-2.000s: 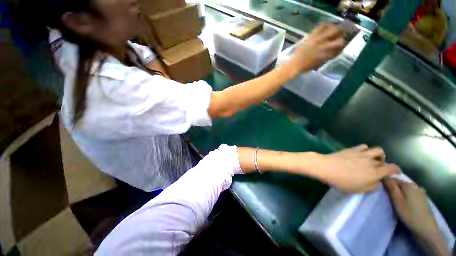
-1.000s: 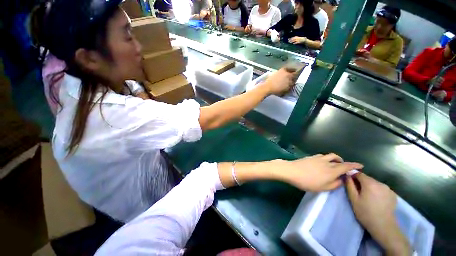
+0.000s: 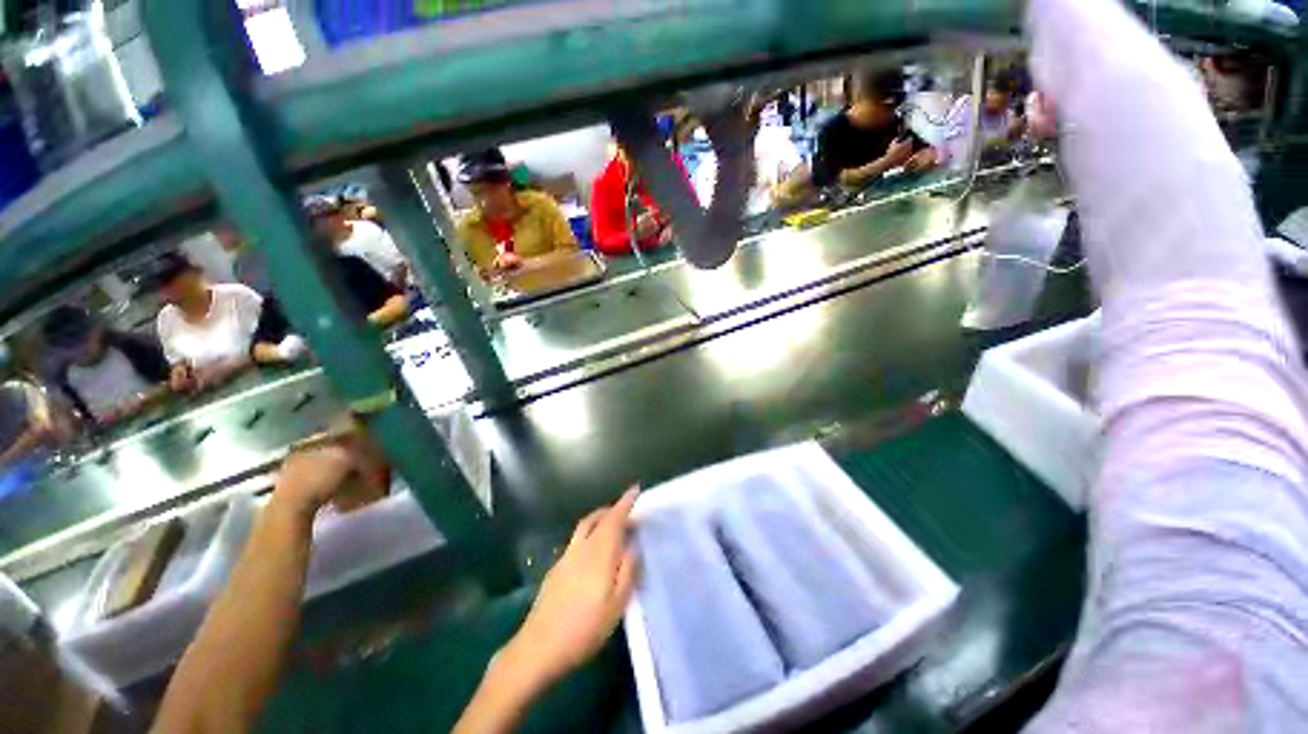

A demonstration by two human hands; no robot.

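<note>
A white foam box lies tilted on the green bench in front of me. Two grey-white wrapped units lie side by side in it, with a narrow dark gap between them. My left hand is at the box's left side, its fingers and thumb on the rim near the far left corner. My right arm in a pale pink sleeve reaches up along the right side. My right hand is past the top edge, out of the picture.
Another foam box stands at right, partly behind my sleeve. A neighbour's hand holds something brown over a foam box at left. A small carton lies on another box. A green upright and crossbar stand ahead. People sit across the line.
The view has swung right. My right hand has left the units and the arm now reaches up and out of view. My left hand has moved from the units to the box's left rim.
</note>
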